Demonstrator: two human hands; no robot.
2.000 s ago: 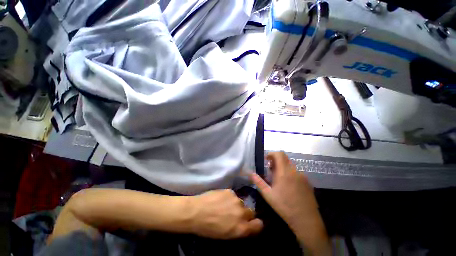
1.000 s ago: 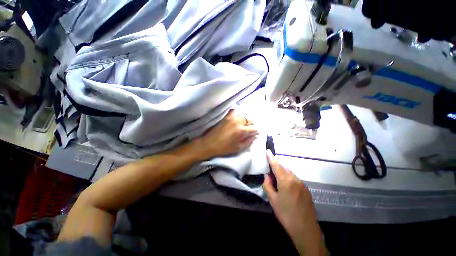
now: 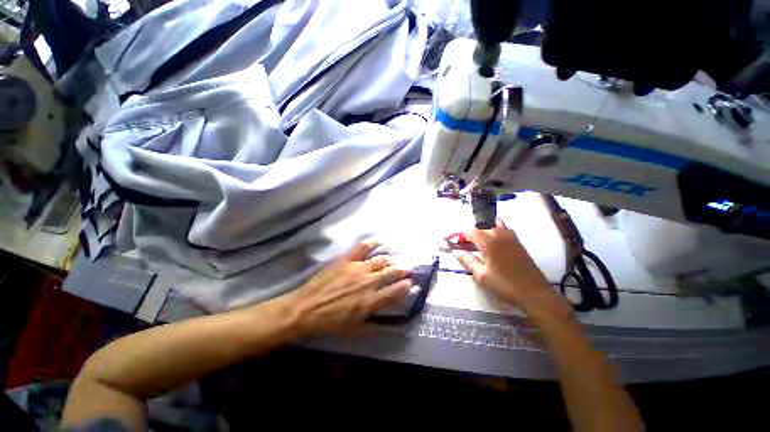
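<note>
A light grey garment panel [image 3: 279, 211] lies in large folds left of the needle area [image 3: 456, 190]. My left hand [image 3: 350, 291] rests palm down on its front part, fingers spread toward the needle. A strip of black trim [image 3: 428, 283] shows at the panel's right edge, just past my left fingertips. My right hand [image 3: 502, 261] is below the presser area, right of the trim, with thumb and forefinger near a small red item [image 3: 457, 240]. Glare hides whether the fingers pinch it. The white JACK sewing machine [image 3: 582, 160] stands above.
Dark-handled shears [image 3: 589, 278] lie right of my right hand. A heap of grey pieces with black stripes [image 3: 338, 51] lies behind. The table's grey front edge [image 3: 507, 337] has a printed scale. A red basket [image 3: 51, 333] is at lower left. Another machine [image 3: 29, 126] stands far left.
My left hand has moved down toward the table's front edge and lies flatter. My right hand has left the black trim and moved up and right toward the needle. The view has shifted.
</note>
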